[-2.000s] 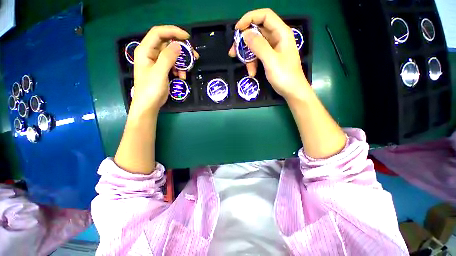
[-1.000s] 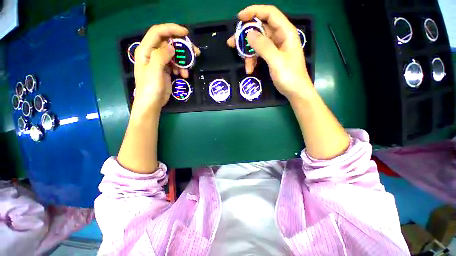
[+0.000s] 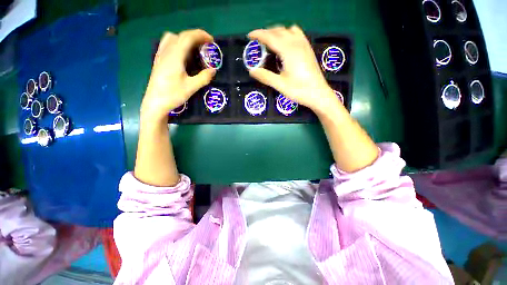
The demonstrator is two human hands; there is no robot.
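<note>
A black foam tray [image 3: 239,114] with two rows of square pockets lies in front of me. My left hand [image 3: 180,69] grips a round watch head [image 3: 212,56] by its rim, thumb below and fingers above, over the tray's back row. My right hand [image 3: 289,64] grips another watch head [image 3: 254,54] the same way, beside it. Both faces show a purple-blue pattern. More patterned watch heads sit in the front row, one at the middle [image 3: 256,103], and one in the back row at right [image 3: 333,58]. My hands hide some pockets.
Several loose watch heads [image 3: 37,107] lie on the blue mat [image 3: 78,178] at left. A slim dark stick [image 3: 377,69] lies right of the tray. A black stacked tray [image 3: 457,131] at right holds several watch heads. Pink sleeves of other people show at both lower sides.
Both held watch heads changed from green text on dark to the purple-blue pattern. My right thumb left the glass and went to the rim. The hands now hold the watches closer together by their edges.
</note>
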